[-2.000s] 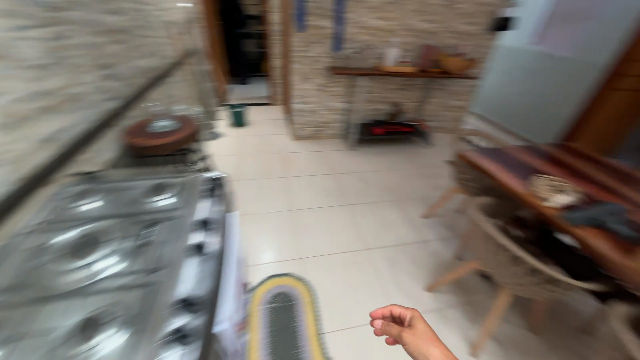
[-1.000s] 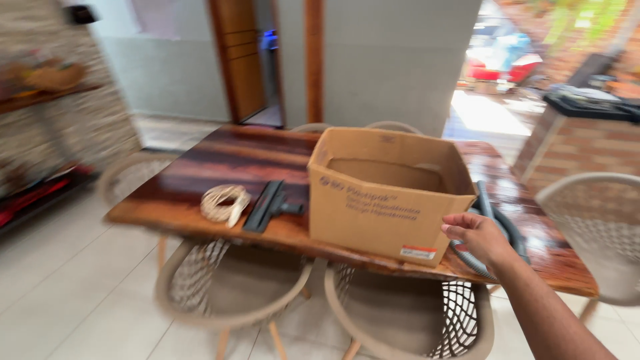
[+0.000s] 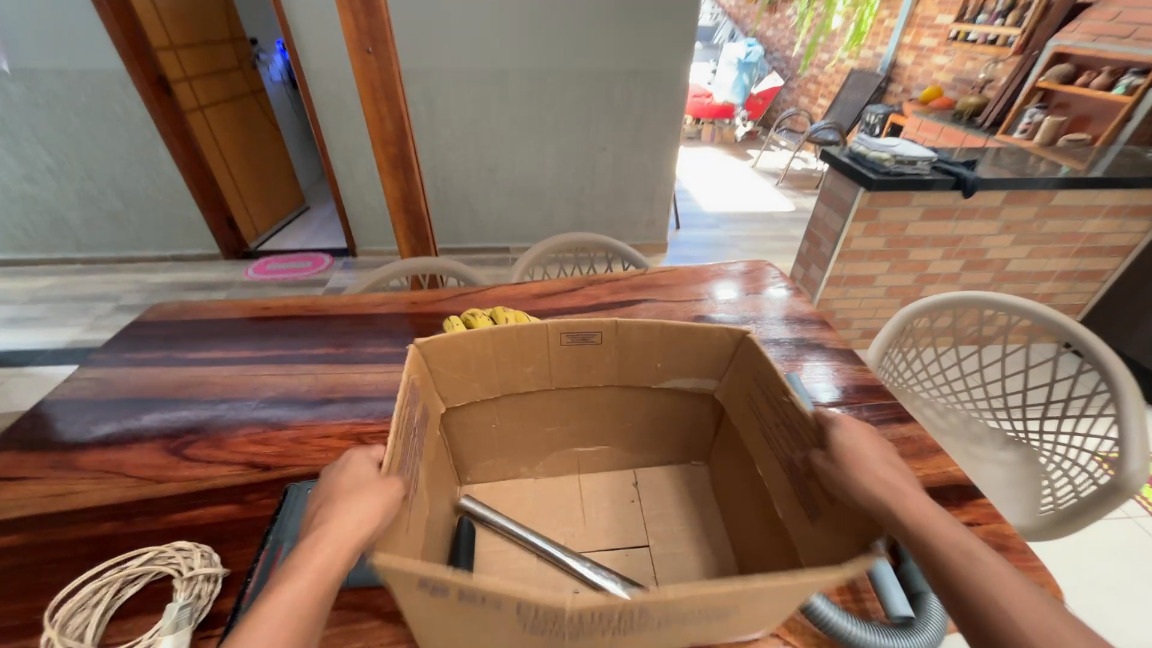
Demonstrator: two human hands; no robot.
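Note:
An open-topped cardboard box (image 3: 576,432) stands at the near side of the glossy wooden table (image 3: 270,360). My left hand (image 3: 355,495) grips its left wall and my right hand (image 3: 855,459) grips its right wall; fingertips are partly hidden. Inside lie a shiny metal tube (image 3: 549,544) and a short black piece (image 3: 463,544). A coiled beige cord (image 3: 130,594) rests left of my left forearm. Beside it, a dark flat floor nozzle (image 3: 283,522) is partly hidden by that forearm. A grey corrugated hose (image 3: 891,621) curves on the table below my right hand.
Bananas (image 3: 486,318) sit behind the box. A woven beige chair (image 3: 1017,405) stands at the right, with two chair backs (image 3: 579,256) beyond the far edge. Farther right is a brick counter with a dark top (image 3: 990,175). A wooden post (image 3: 391,126) and an open door (image 3: 220,108) are behind.
The view has moved up to the table. My right hand was near the box's front right corner; now both hands hold the side walls. The box's inside and the bananas have come into sight.

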